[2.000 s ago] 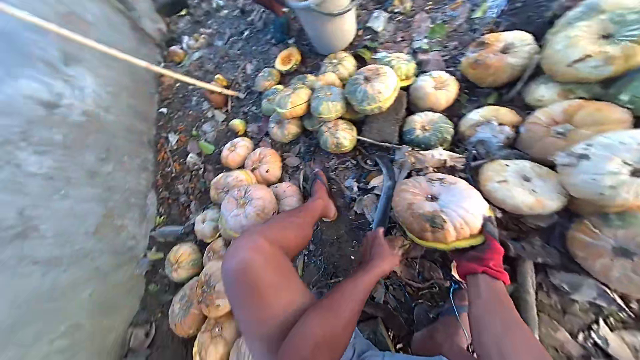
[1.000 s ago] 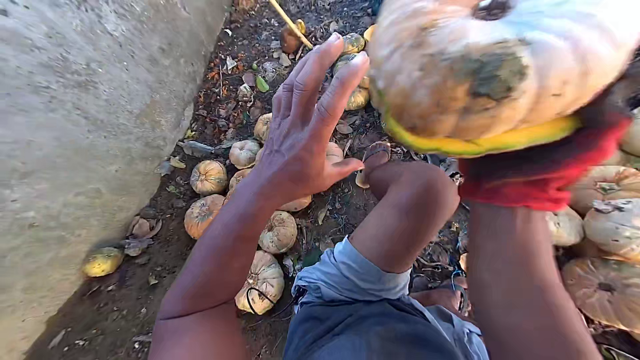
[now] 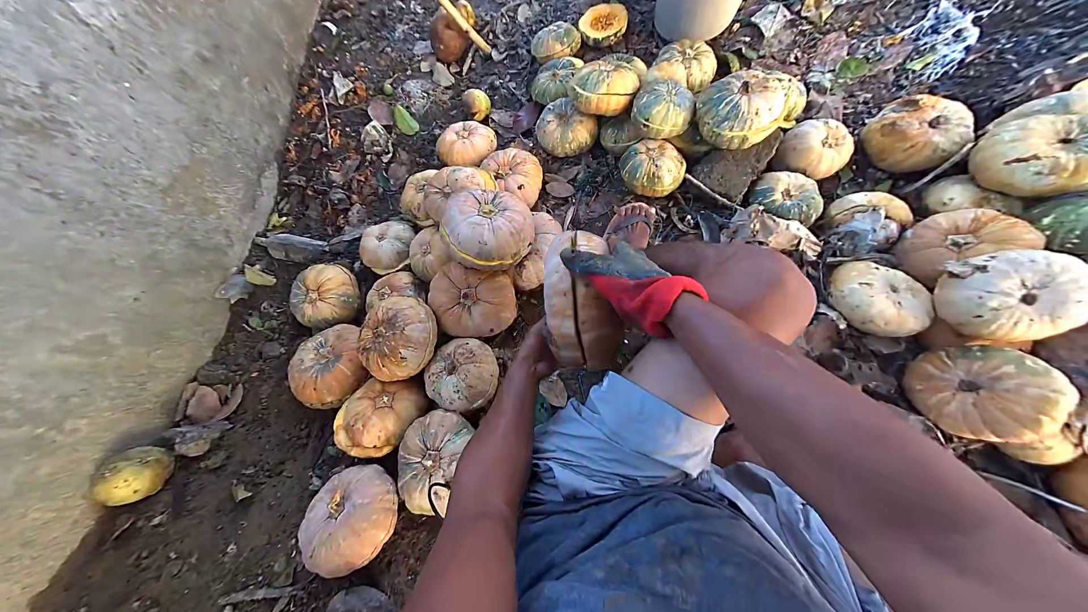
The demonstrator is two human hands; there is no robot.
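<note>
A ribbed tan pumpkin [image 3: 561,302] stands on edge between my two hands, in front of my bent knee. A dark, narrow slit runs down its rim. My bare left hand [image 3: 539,350] holds its lower left side, most of the fingers hidden behind it. On its upper right side lies my right hand [image 3: 625,279], in a grey glove with a red cuff, thumb near the slit. Just left is a heap of pumpkins, topped by a pale one [image 3: 487,228] with a yellow line round its lower edge.
A concrete wall [image 3: 127,212] rises at the left, a small yellow pumpkin [image 3: 133,476] at its foot. Green-striped pumpkins [image 3: 663,109] lie ahead below a pale bucket [image 3: 695,17]. Large pumpkins [image 3: 990,391] cover the right side. One halved pumpkin [image 3: 603,24] shows orange flesh.
A second ago my gloved right hand held a pumpkin up high and my left hand was raised, fingers spread. Now both hands are lower, on a pumpkin. The curved blade from two seconds ago is out of sight.
</note>
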